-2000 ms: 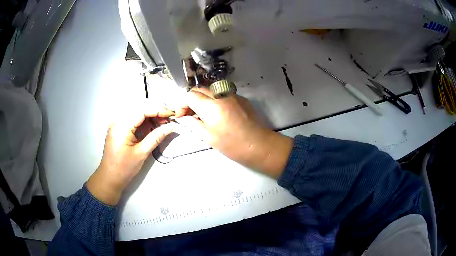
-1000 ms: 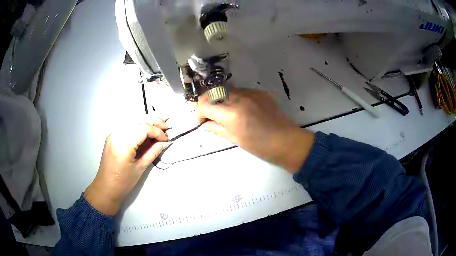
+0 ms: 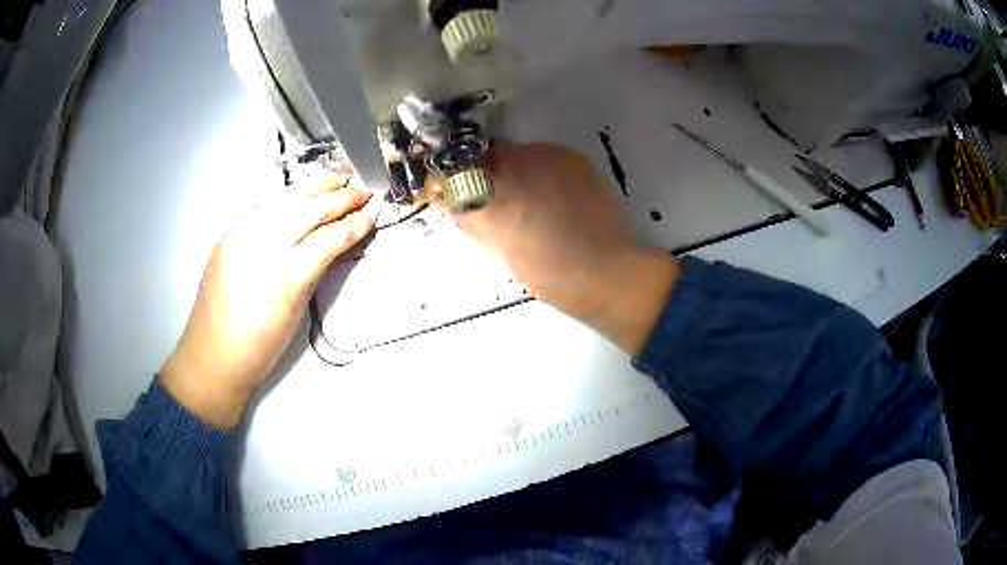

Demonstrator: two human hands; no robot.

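Observation:
A short dark thread [image 3: 402, 219] runs between my two hands, below the white sewing machine head [image 3: 364, 66]. My left hand [image 3: 260, 287] lies over the bed left of the needle area, its fingertips closed at the thread's left end. My right hand [image 3: 552, 226] is at the lower tension knob [image 3: 467, 189], at the thread's other end; the knob and metal parts partly hide its fingertips. The needle and presser foot area [image 3: 400, 177] is partly hidden and blurred. The upper cream knob [image 3: 470, 36] sits above.
A white-handled awl [image 3: 784, 201], black snips [image 3: 848, 193] and yellow-handled scissors [image 3: 974, 177] lie to the right. Pale cloth [image 3: 28, 320] with dark trim hangs at the left. The table's ruler edge [image 3: 508, 450] runs along the front.
My left hand has moved up towards the needle area. My right hand has moved slightly up, to the lower knob. The dark thread between them shows shorter than a second ago.

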